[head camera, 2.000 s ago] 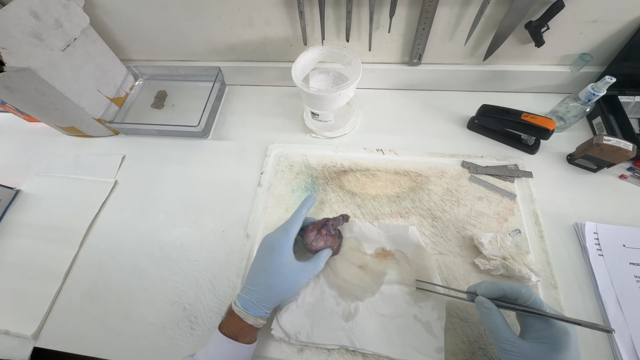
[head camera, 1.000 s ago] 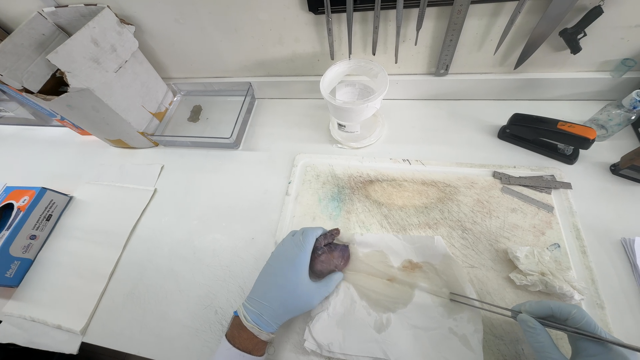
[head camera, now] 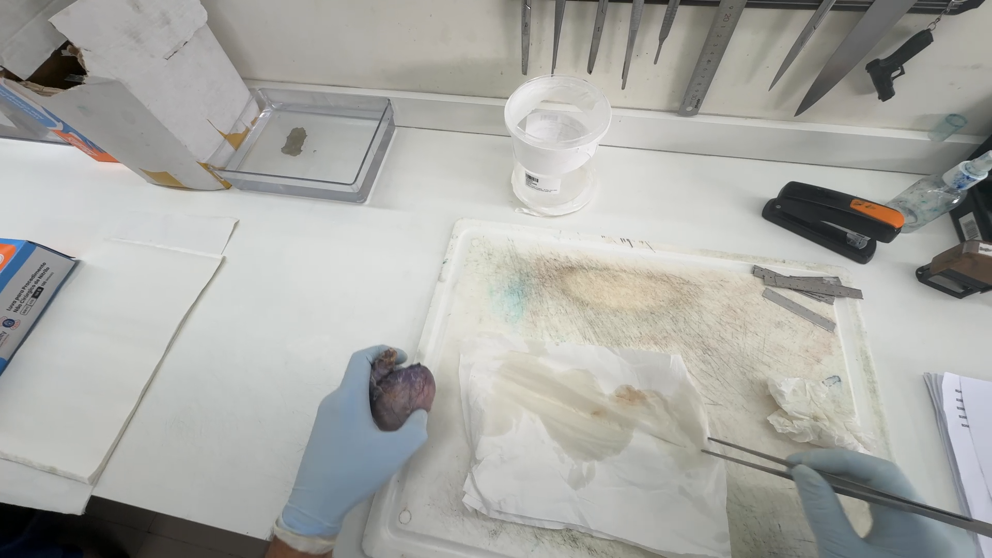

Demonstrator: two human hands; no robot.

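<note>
My left hand (head camera: 353,446), in a blue glove, holds a dark purple-red tissue specimen (head camera: 403,395) between thumb and fingers, over the left edge of a scored white cutting board (head camera: 620,310). In my right hand (head camera: 860,496), also gloved, are long metal tweezers (head camera: 806,473) with their tips apart and nothing between them. The tips are at the right edge of wet, stained white paper towels (head camera: 535,465) lying on the board. A crumpled paper (head camera: 810,411) rests just beyond my right hand.
Small metal rulers (head camera: 806,291) lie on the board's upper right. Behind stand a clear plastic tub (head camera: 558,139), a shallow clear tray (head camera: 318,155), a cardboard box (head camera: 170,93) and a black stapler (head camera: 833,221). Knives (head camera: 852,58) and tools hang on the wall. A glove box (head camera: 31,291) is at left.
My left hand has moved left with the specimen, away from the paper towels to the board's left edge. The tweezers stay in my right hand. The view has shifted.
</note>
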